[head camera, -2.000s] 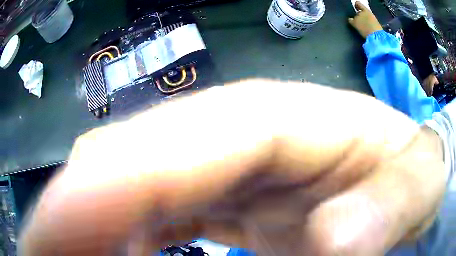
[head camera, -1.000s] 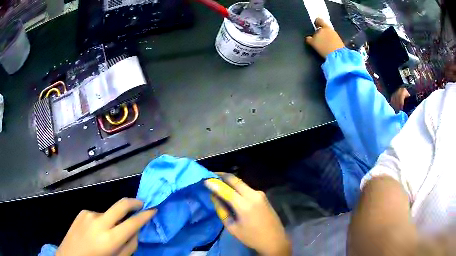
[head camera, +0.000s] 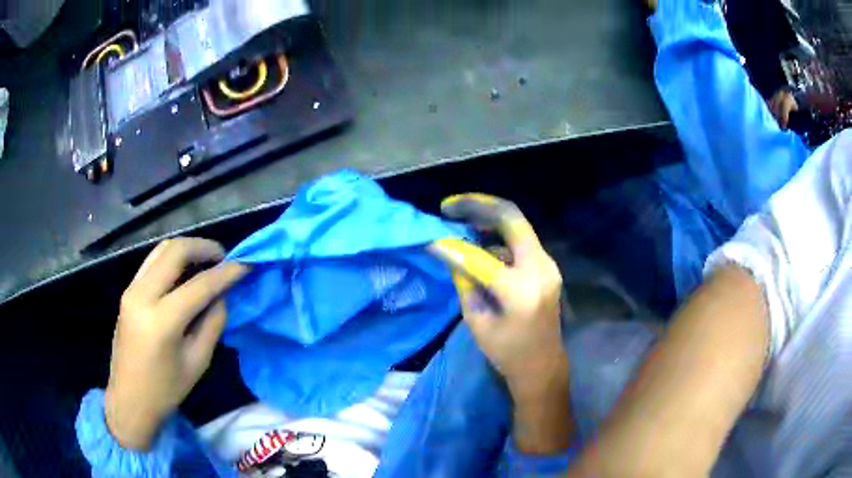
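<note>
A soft blue fabric cap (head camera: 336, 271) is stretched between my two hands over my lap, in front of the bench edge. My left hand (head camera: 168, 327) pinches its left rim between thumb and fingers. My right hand (head camera: 509, 289), with yellow finger cots on its fingertips, pinches its right rim. The cap hangs down with its inside partly showing and some pale print on it.
The black jig (head camera: 224, 140) lies on the dark green bench (head camera: 448, 103) at upper left, with the silver stencil (head camera: 159, 75) and copper-piped heatsinks. At right are a neighbour's blue sleeve (head camera: 710, 112) and a bare forearm with a white sleeve (head camera: 794, 271).
The first frame shows a large blurred hand close to the camera. Since the second, my hands and the cap are higher in view and the cap is spread wider. The paste tub has left the view.
</note>
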